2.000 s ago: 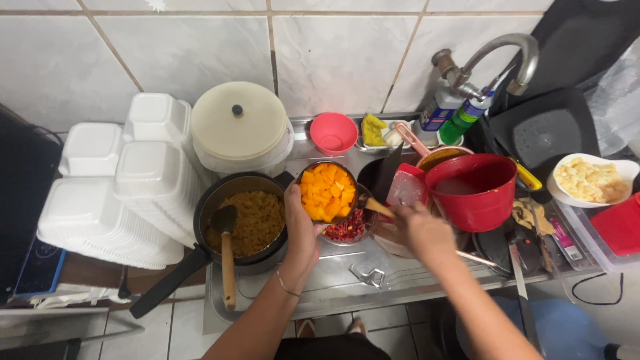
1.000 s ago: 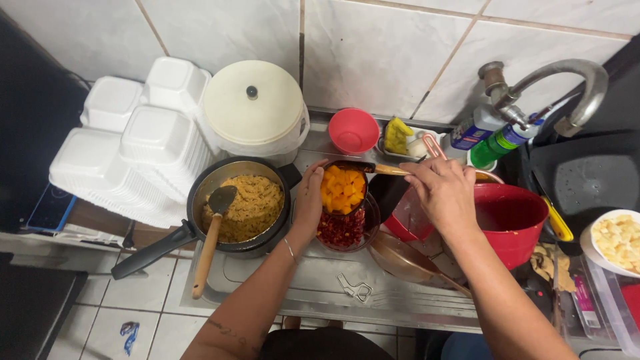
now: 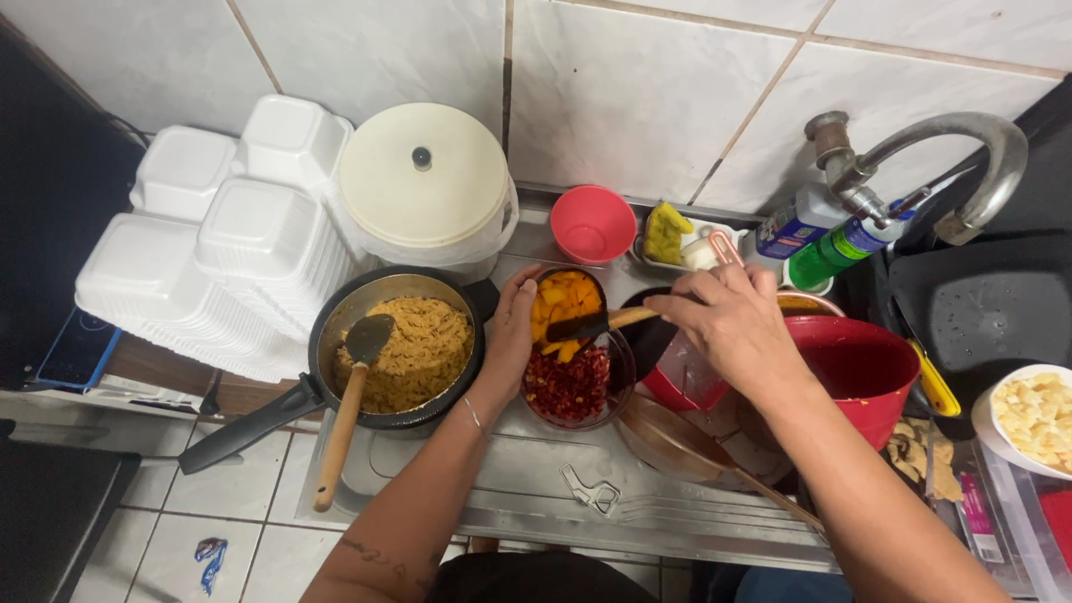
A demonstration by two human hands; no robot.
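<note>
My left hand (image 3: 509, 331) grips the left side of a small dark bowl of orange cubed pieces (image 3: 563, 300), tilted over a clear bowl of chopped red pieces (image 3: 568, 387). My right hand (image 3: 727, 322) holds the wooden handle of a dark-headed utensil (image 3: 630, 316), its head against the orange pieces. Some of these hang at the bowl's lower lip, just above the red ones. Left of my left hand, a black-handled pan (image 3: 314, 347) holds a yellowish crumbly food (image 3: 427, 343), with a wooden-handled spatula (image 3: 352, 402) resting across it.
Stacked white foam containers (image 3: 260, 243) and a lidded cream tub (image 3: 423, 193) stand at the left. Behind are a pink bowl (image 3: 593, 224) and a sponge (image 3: 666, 234). A red pot (image 3: 863, 377), a faucet (image 3: 946, 138) and a copper-coloured strainer or pan (image 3: 678, 440) lie right. A can opener (image 3: 591, 490) rests in front.
The bowl of orange pieces, upright over the sink at first, has been tipped over the red pieces. The utensil's head now shows against the orange pieces.
</note>
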